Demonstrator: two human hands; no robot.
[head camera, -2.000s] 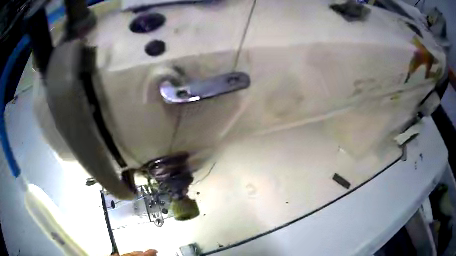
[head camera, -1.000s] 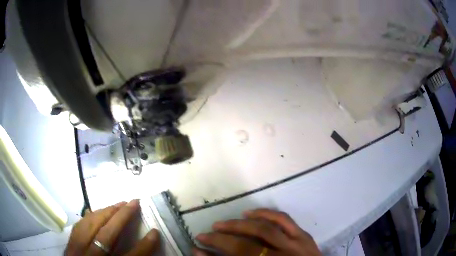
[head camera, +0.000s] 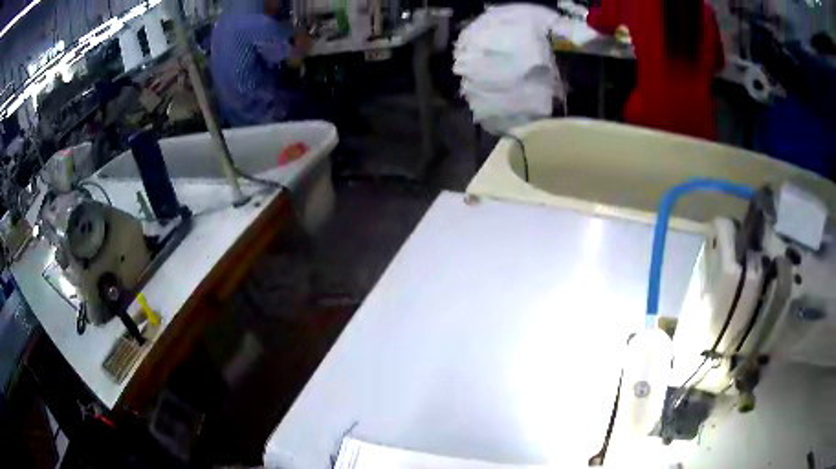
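No hand shows in the view. The cream sewing machine head (head camera: 779, 307) stands at the right, cut off by the edge. Its presser foot area (head camera: 683, 412) is low on the right, with a small knurled knob (head camera: 746, 401) beside it. The white lamp paddle (head camera: 649, 380) with a round logo hangs below a blue tube (head camera: 658, 247). A pale flat sheet (head camera: 385, 456) lies at the bottom edge of the white table (head camera: 440, 339).
A cream trough (head camera: 632, 174) stands behind the table. At left, past a dark floor gap, is another sewing machine (head camera: 96, 234) on its table, with a white bin (head camera: 316, 165). Behind are a white cloth pile (head camera: 507, 69), a person in blue (head camera: 247, 64) and a person in red (head camera: 674, 73).
The view has swung up and left, away from the needle area to the table's left part and the workshop. Both hands and the grey strip beneath them have left the picture.
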